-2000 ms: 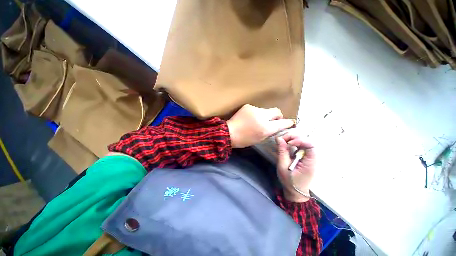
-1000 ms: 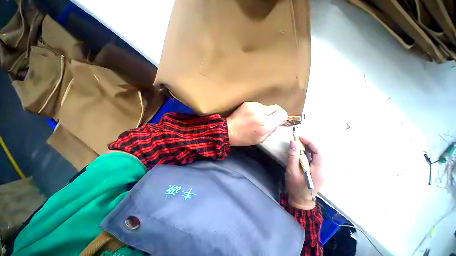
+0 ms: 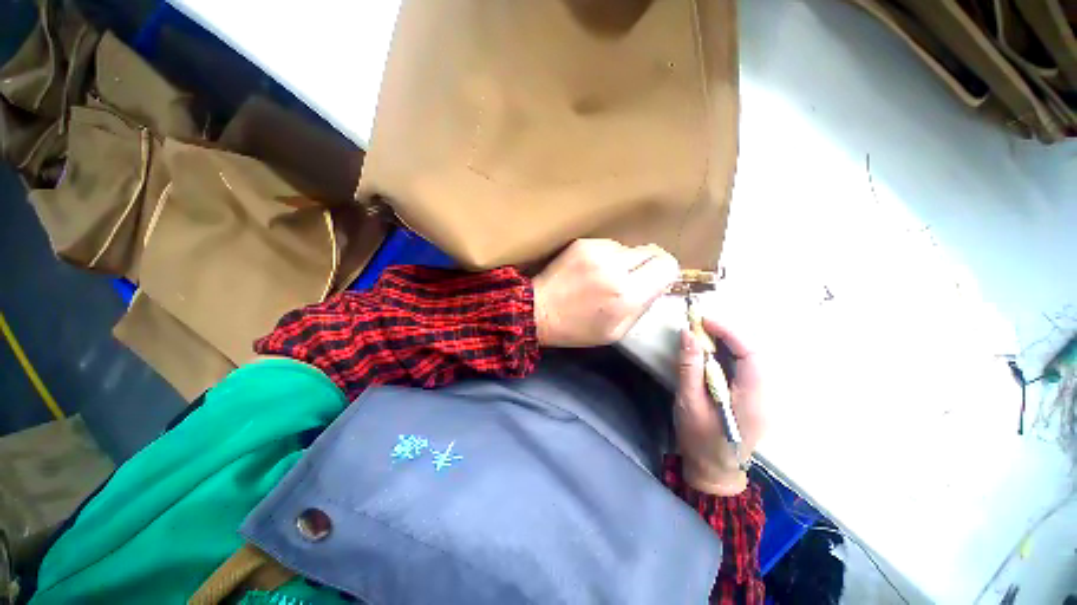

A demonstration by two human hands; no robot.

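A tan bag body (image 3: 567, 130) lies over the table edge in front of me. My left hand (image 3: 602, 291) pinches its near right corner, where a small folded brown tab end (image 3: 694, 280) sticks out past the fingers. My right hand (image 3: 717, 408) holds a pen-sized pick (image 3: 717, 388) with a cream-yellow handle and silvery butt end. Its thin tip points up at the tab end, at or very near it; exact contact cannot be told.
White table (image 3: 850, 355) with scattered thread ends. A green-handled tool (image 3: 1023, 381) lies at the right beside tangled threads. Stacked bag bodies (image 3: 1004, 65) are at the far right. A heap of tan bags (image 3: 224, 236) lies at the left, with blue crate parts under it.
My right hand has turned the pick from across the palm to upright, its tip at the tab end. The corner now shows past my left fingers. The view has shifted slightly.
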